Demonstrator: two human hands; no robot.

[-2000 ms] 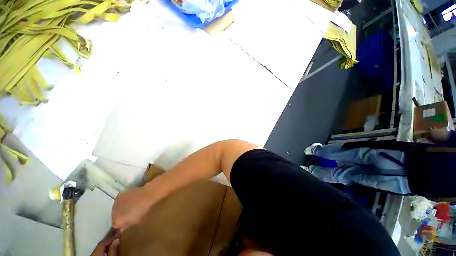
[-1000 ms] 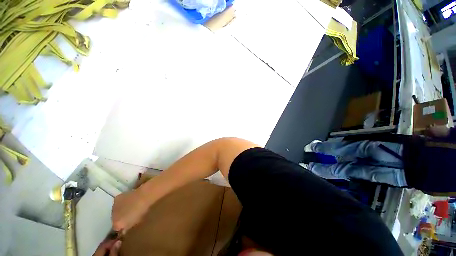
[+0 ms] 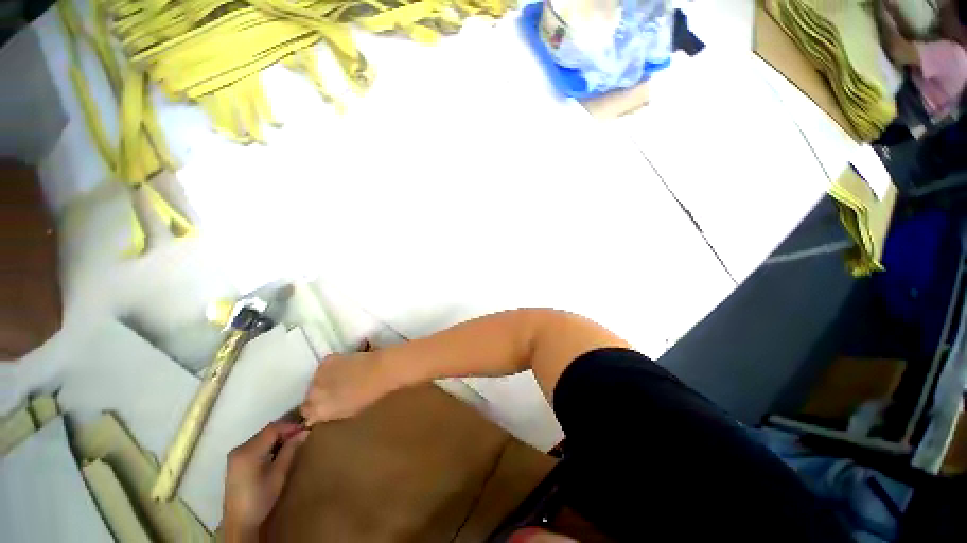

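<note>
A brown leather bag panel [image 3: 398, 461] with a seam line across it lies at the bottom, near my body. My right hand [image 3: 345, 387], its arm reaching in from the right, pinches the panel's upper left edge. My left hand [image 3: 255, 472] pinches the same edge just below it, fingertips close to the right ones. The fingertips hide the pinched part of the edge. A hammer with a yellowish taped handle [image 3: 201, 408] and dark head lies left of the hands, untouched.
Yellow-green strips [image 3: 228, 53] lie tangled at the top left. A blue tray with clear plastic [image 3: 610, 48] is at the top. Pale boards [image 3: 138, 398] lie under the hammer. Stacked yellow pieces [image 3: 832, 69] are at the top right. A brown piece [image 3: 27, 260] shows at the left edge.
The view has turned and shifted, so table things appear further right and the person in jeans is mostly out of view. More of my left hand shows. Both hands still pinch the panel's edge.
</note>
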